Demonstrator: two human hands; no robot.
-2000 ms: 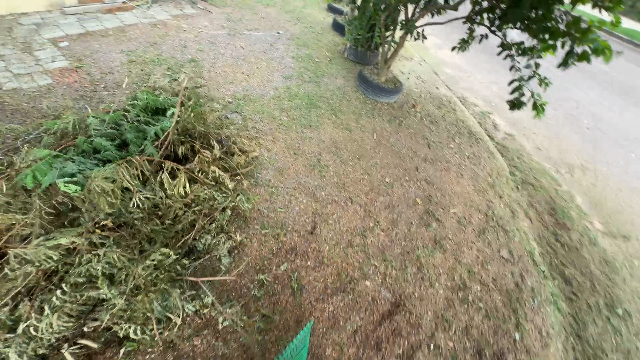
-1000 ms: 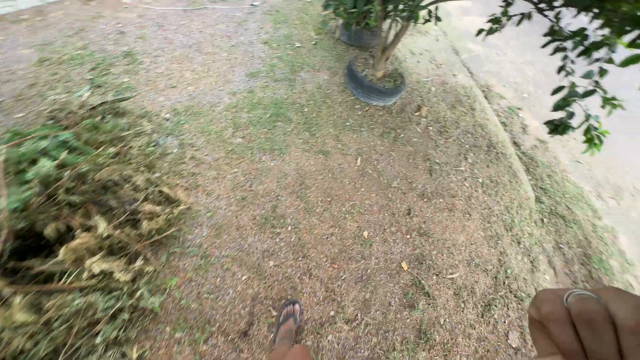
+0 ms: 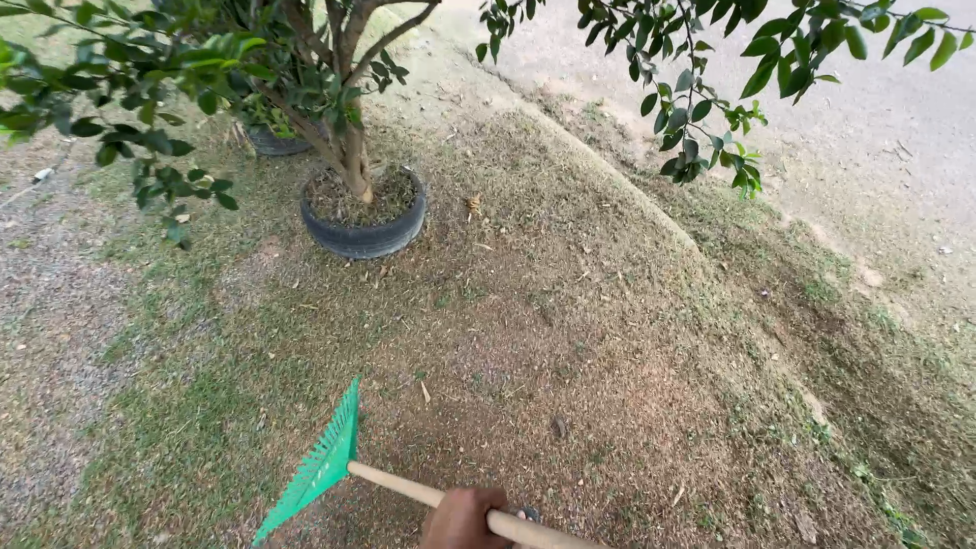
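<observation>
My left hand (image 3: 463, 520), at the bottom of the head view, is closed around the wooden handle (image 3: 400, 484) of a rake. The rake's green fan-shaped plastic head (image 3: 316, 465) is to the left of the hand, tilted, with its teeth toward the left over grass and dry ground. Whether the teeth touch the ground cannot be told. The handle runs on to the lower right, out of the frame. My right hand is not in view. Part of a foot (image 3: 526, 515) shows just behind the handle.
A small tree (image 3: 354, 152) grows inside a tire planter (image 3: 370, 236) ahead, with another tire planter (image 3: 278, 142) behind it. Leafy branches (image 3: 690, 114) hang at the upper right. A low curb edge (image 3: 618, 179) runs along the right, beside the road (image 3: 877, 137). Small dry leaves (image 3: 473, 204) lie about.
The view has shifted right, and the brush pile seen at left before is out of it. The rake and the hand on its handle have come into view.
</observation>
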